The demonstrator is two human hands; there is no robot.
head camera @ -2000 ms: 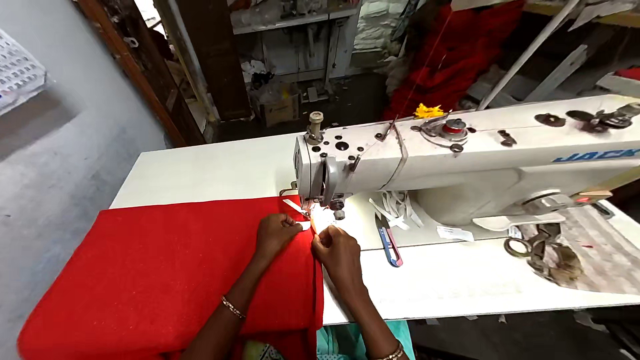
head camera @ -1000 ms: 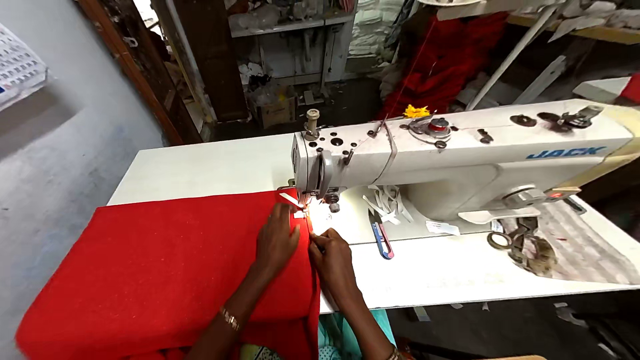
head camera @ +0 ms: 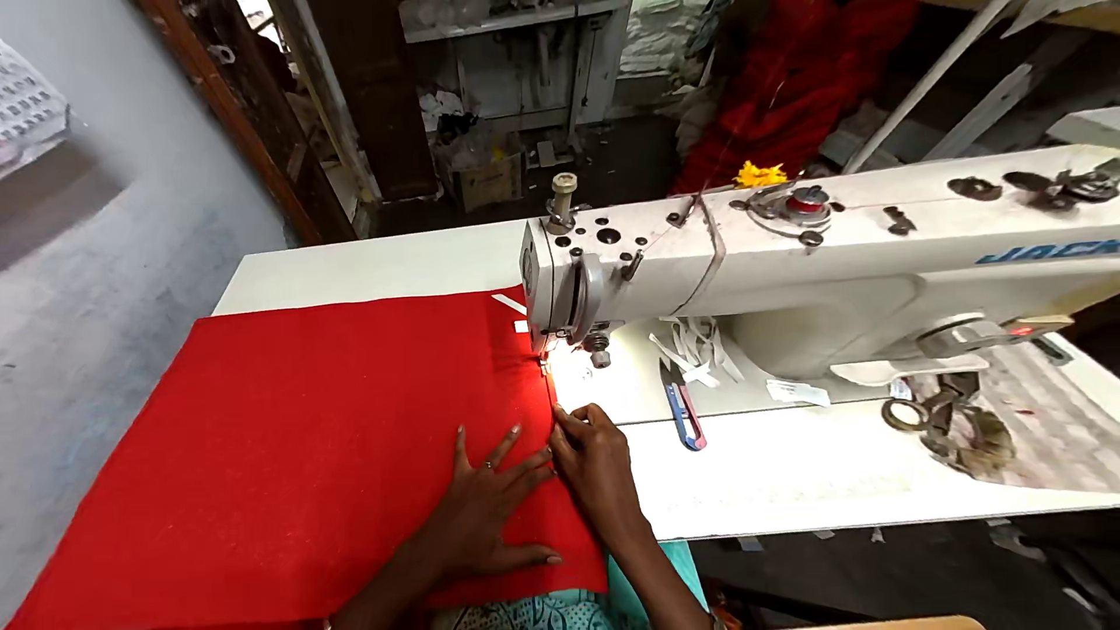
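Red fabric (head camera: 350, 420) lies over the left part of the white sewing table, its right edge running under the needle area of a Jack sewing machine (head camera: 787, 254). My left hand (head camera: 490, 499) rests flat on the fabric with fingers spread. At the fabric's right edge, below the presser foot (head camera: 546, 363), my right hand (head camera: 595, 446) pinches the hem between thumb and fingers. A small white label (head camera: 521, 326) and a white strip (head camera: 508, 303) sit on the fabric near the machine head. The needle tip is hard to make out.
Thread snips (head camera: 684, 411) lie right of the needle area, near a pile of white strips (head camera: 700, 350). Farther right are scissors (head camera: 941, 411) and a white label (head camera: 798, 392). A wall stands at the left; a cardboard box (head camera: 490, 184) is on the floor behind.
My left hand has left the needle area and now lies spread lower on the fabric. The label and strip now show behind the presser foot. My right hand remains at the fabric's edge.
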